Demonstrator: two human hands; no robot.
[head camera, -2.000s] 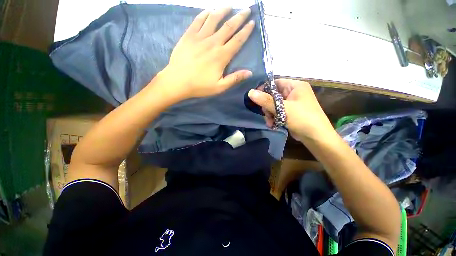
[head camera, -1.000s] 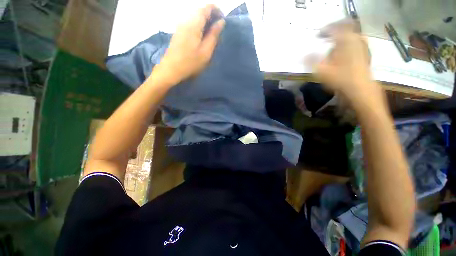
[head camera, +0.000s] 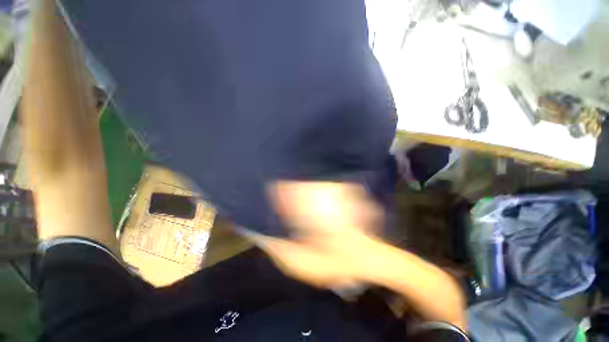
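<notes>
A large navy garment piece (head camera: 234, 87) is held up in front of me and fills the upper middle of the view. My right hand (head camera: 327, 214) is at its lower edge, close to my body, and is strongly blurred; the fingers are partly lost against the cloth and I cannot tell their grip. My left forearm reaches up at the far left, and the left hand is cut off by the top edge. The fabric shears (head camera: 469, 100) lie on the white table with their blades pointing away from me.
The white table (head camera: 427, 87) has a wooden front edge. Snips (head camera: 523, 102) and a brown metal cluster (head camera: 567, 115) lie at its right. A lined bin holds blue-grey pieces (head camera: 544, 247) at the right. A dark phone (head camera: 172, 206) lies on a cardboard box (head camera: 160, 244) at lower left.
The garment is lifted off the table, its dark side now showing. The shears, earlier in my right hand, lie on the table. My right hand has come back to the cloth; my left has moved up and left.
</notes>
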